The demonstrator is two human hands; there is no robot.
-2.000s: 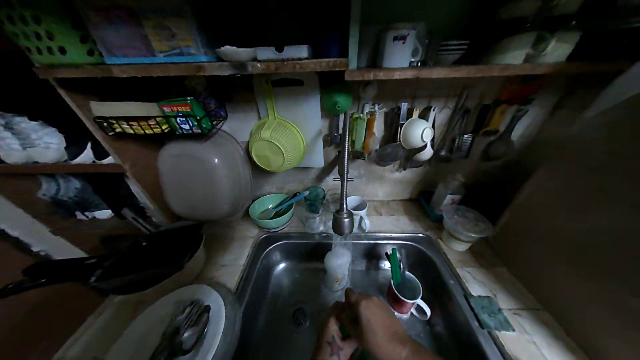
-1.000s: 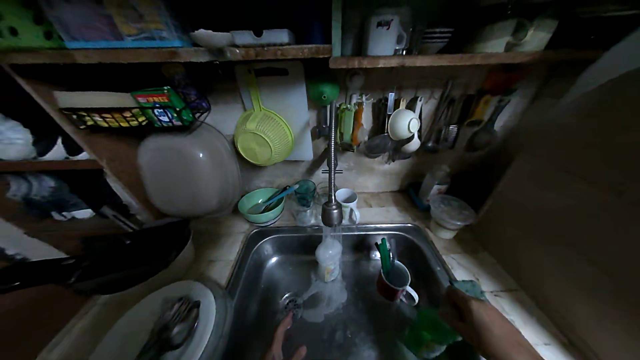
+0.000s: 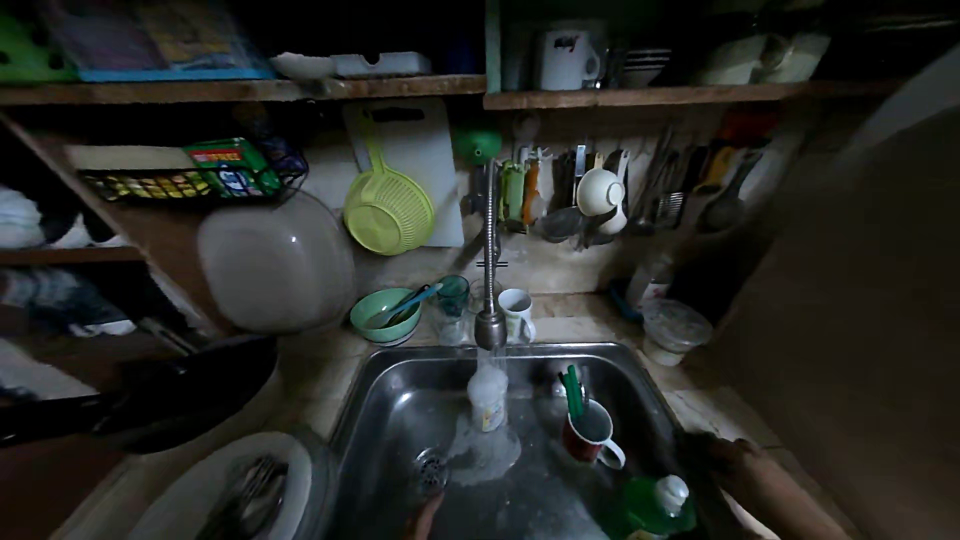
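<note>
At the bottom edge, part of my left hand [image 3: 426, 516] shows beside the drain [image 3: 431, 469] of the steel sink [image 3: 390, 427]; most of it is cut off. My right hand [image 3: 724, 456] is dark and blurred over the sink's right rim, at a dark pad-like thing; its grip is unclear. A green bottle with a white cap [image 3: 671, 491] stands below and left of that hand. From the faucet head [image 3: 490, 330], water runs onto a foamy container [image 3: 489, 397] in the basin. A red and white mug [image 3: 589, 433] holding green-handled utensils [image 3: 574, 394] is tilted to its right.
Behind the sink are a green bowl [image 3: 384, 315], a teal glass [image 3: 453, 294] and a white mug [image 3: 516, 304]. A lidded tub [image 3: 675, 326] stands right. At left are a black pan [image 3: 195, 397] and a white plate [image 3: 296, 480] with cutlery. A lime strainer [image 3: 390, 214] hangs on the wall.
My hands were together low in the sink two seconds ago and are now apart, the right one at the right rim. The green bottle's white cap now shows clearly.
</note>
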